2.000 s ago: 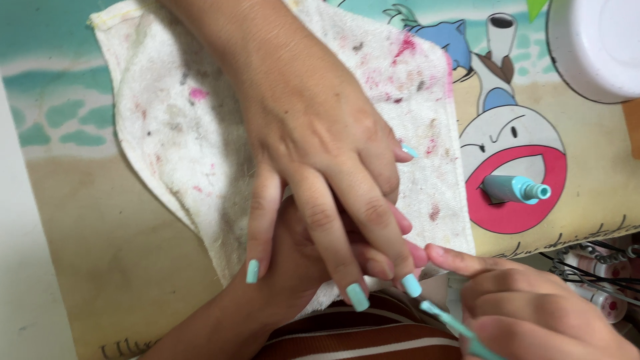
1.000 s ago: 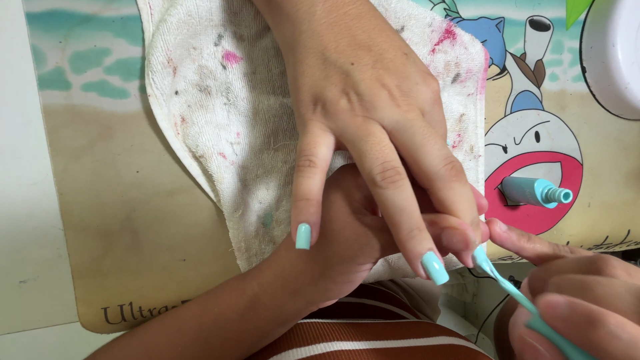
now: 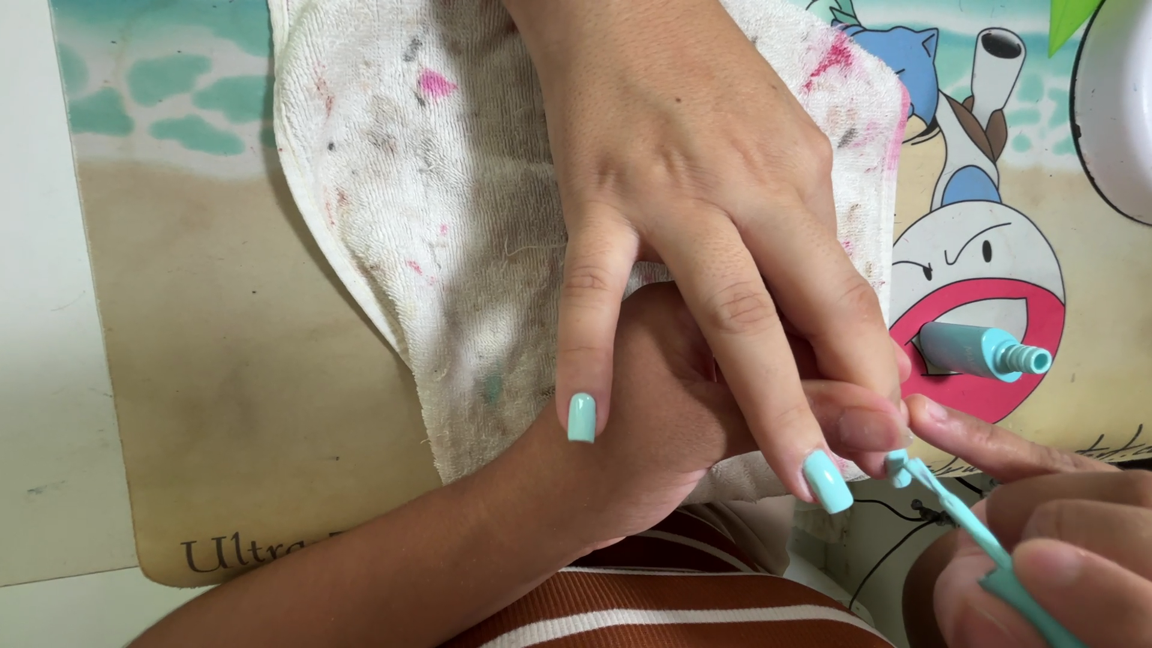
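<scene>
Another person's hand (image 3: 693,153) reaches in from the top over a stained white towel, with mint polish on its nails. My left hand (image 3: 666,378) lies under it, thumb and fingers closed around one of its fingers near the tip; part of my hand is hidden. In my right hand (image 3: 1035,531) is a mint nail polish brush (image 3: 976,526), its bristles touching the nail of the held finger. My right little finger rests near my left thumb tip. The open polish bottle (image 3: 976,351) stands on the printed mat, to the right of the towel.
The white towel (image 3: 468,225) covers the middle of the printed mat (image 3: 225,360). A white, dark-rimmed dish (image 3: 1116,117) is at the upper right, beside a green pointed thing (image 3: 1071,22). Dark cables (image 3: 891,513) hang below the mat's edge.
The brush tip has come onto the held finger's nail, where a second ago it was beside my left thumb. My left hand keeps its hold. The view has shifted and come closer.
</scene>
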